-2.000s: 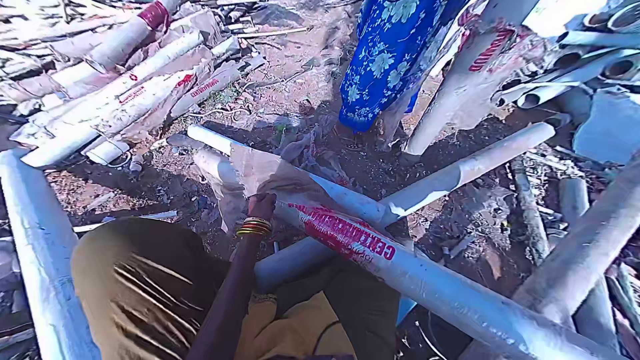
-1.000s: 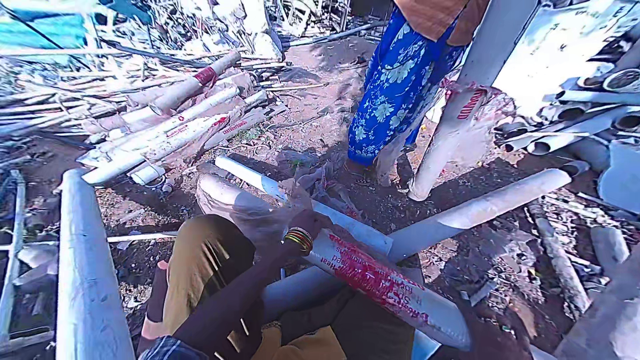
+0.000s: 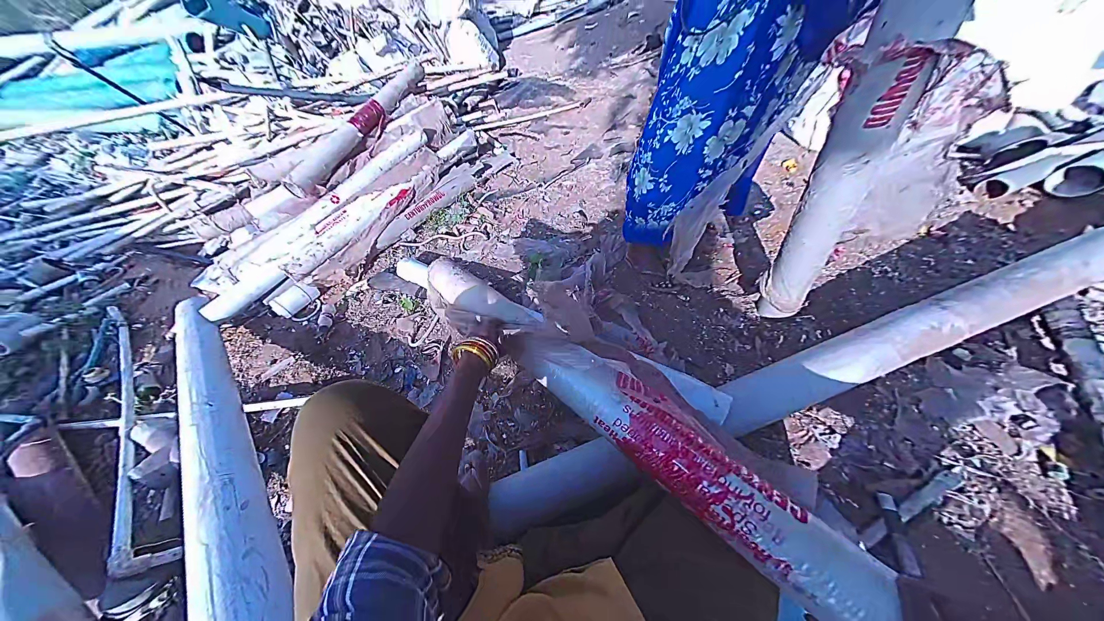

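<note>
My left hand (image 3: 479, 329), with yellow bangles at the wrist, grips clear plastic wrap near the far end of a white plastic pipe (image 3: 595, 401). The wrap (image 3: 716, 483) bears red print and covers the pipe, which slants down to the lower right across my lap. Beneath it, a thicker grey-white pipe (image 3: 862, 345) lies crosswise, and a short white pipe piece (image 3: 690, 392) rests alongside. At the lower right edge of the pipe there is a dark blurred shape; whether it is my right hand I cannot tell.
A person in a blue floral garment (image 3: 690, 129) stands ahead, beside an upright wrapped pipe (image 3: 819, 198). Wrapped pipes (image 3: 328, 224) and thin scrap lie in a heap at the left. A white pipe (image 3: 226, 483) stands close by my left knee. More pipe ends (image 3: 1078, 179) lie at the right.
My left hand has moved toward the far end of the wrapped pipe, with plastic bunched around it. The view has shifted toward the left-hand heap.
</note>
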